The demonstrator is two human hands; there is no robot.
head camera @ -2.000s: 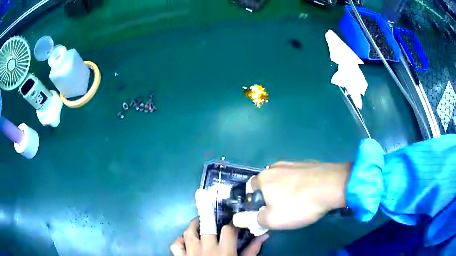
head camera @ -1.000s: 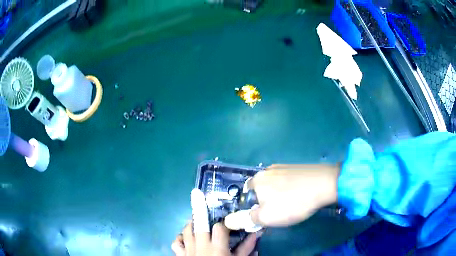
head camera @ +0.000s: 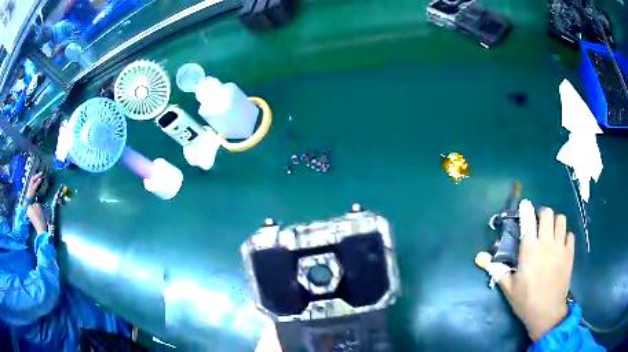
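The camera housing point(head camera: 321, 271) is upright in front of me, its grey mottled outside and hexagonal centre ring facing me. My left hand point(head camera: 267, 338) shows only as a small patch at the housing's lower left; the housing and the picture's edge hide the rest, so its grip cannot be seen. My right hand point(head camera: 540, 265), with white finger coverings, is around the dark air blow gun point(head camera: 508, 240) on the right of the mat. The gun's brass nozzle points away from me.
Two small fans point(head camera: 98, 134) and a white bottle point(head camera: 229, 110) in a yellowish ring stand left. Small dark parts point(head camera: 313, 161), an amber clump point(head camera: 455, 166), white wipes point(head camera: 580, 141) and tweezers point(head camera: 580, 210) lie beyond. A blue bin point(head camera: 606, 86) is right. A coworker's blue sleeve point(head camera: 45, 261) is far left.
The view has swung left. The housing has been raised and turned from its open inside to its camouflage outside. My right hand has moved away from it to the right with the air blow gun.
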